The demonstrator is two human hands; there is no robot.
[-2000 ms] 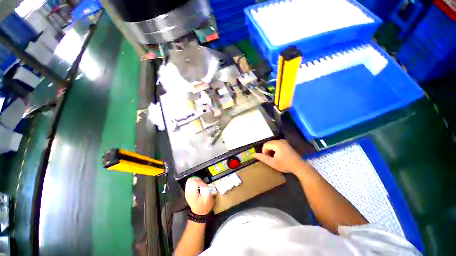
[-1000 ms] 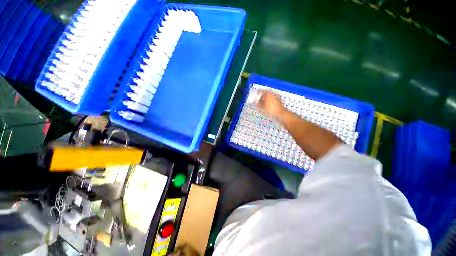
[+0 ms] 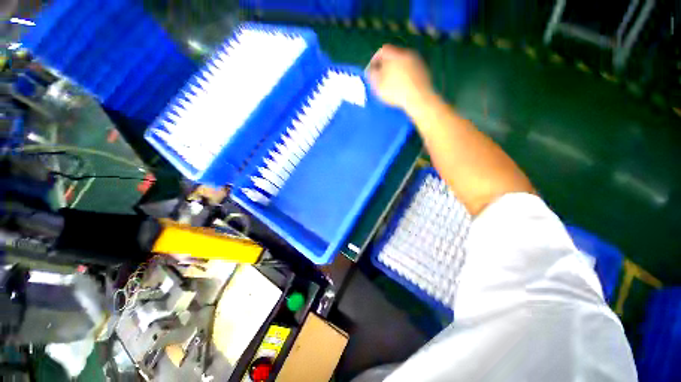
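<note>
My right hand [image 3: 399,78] is blurred, with its fingers curled, at the far right corner of a blue tray [image 3: 328,179]. Whether it holds a part cannot be told. This tray has white housings [image 3: 299,142] in a row along its left side and a few at its far end. A second blue tray beside it is full of white housings [image 3: 231,97]. A lower blue tray with greyish-white parts [image 3: 429,242] is partly hidden by my right arm and sleeve. My left hand is out of the picture.
The machine fixture [image 3: 160,306] is at the lower left, behind a yellow light-curtain bar [image 3: 209,244]. The front panel has a green button [image 3: 296,301] and a red stop [image 3: 261,370], beside a cardboard sheet [image 3: 313,351]. Stacked blue trays [image 3: 112,60] stand at the upper left.
My right hand has moved from over the lower parts tray to the upper tray's far corner. The view has shifted, and the bit of left hand at the bottom edge has gone.
</note>
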